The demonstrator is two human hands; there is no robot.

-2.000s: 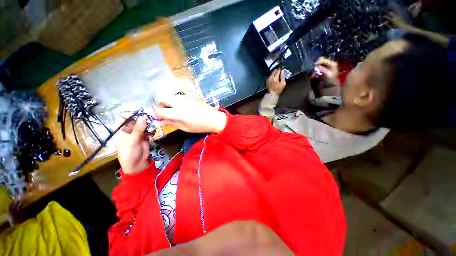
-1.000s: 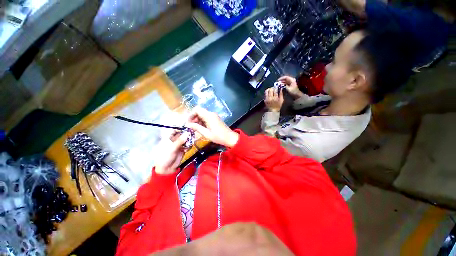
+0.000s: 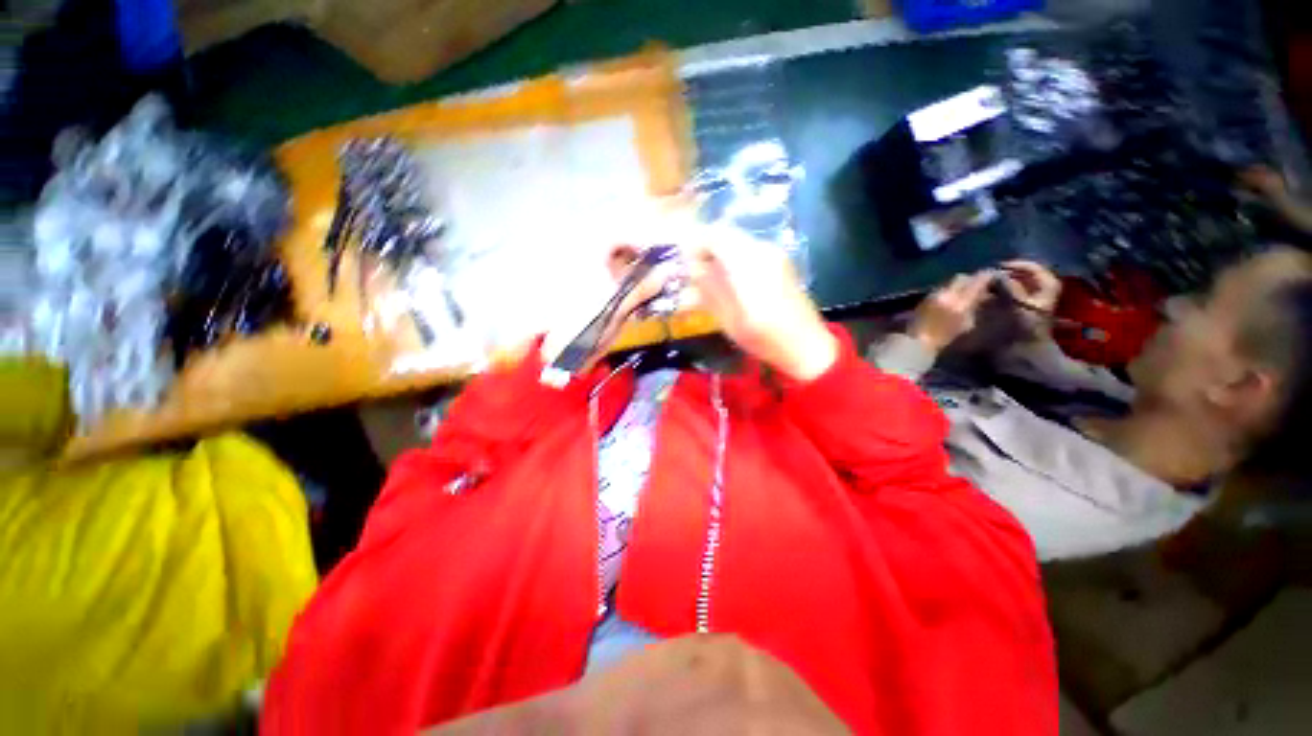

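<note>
A small black-and-white head piece [image 3: 665,288] is pinched between my two hands at the board's front edge. A black strap [image 3: 604,324] runs from it down and left across my left hand, its end near my left cuff. My left hand [image 3: 580,298] is on the head piece's left side, overexposed and blurred. My right hand [image 3: 751,288] holds the head piece from the right, its fingers close to the left fingers. A pile of strap assemblies [image 3: 386,197] lies on the board to the left, straps pointing towards me.
The orange-yellow board [image 3: 324,180] carries clear plastic. White sleeves [image 3: 108,245] and black caps [image 3: 230,288] are heaped at the left, beside a person in yellow [image 3: 158,575]. A black-and-white device [image 3: 950,166] stands right. A person in beige [image 3: 1079,475] works there. A blue bin [image 3: 964,12] is at the top.
The view has turned, so the bench now lies more level. The strap has swung from pointing left over the board to hanging down-left towards my left cuff. Both hands still hold the head piece.
</note>
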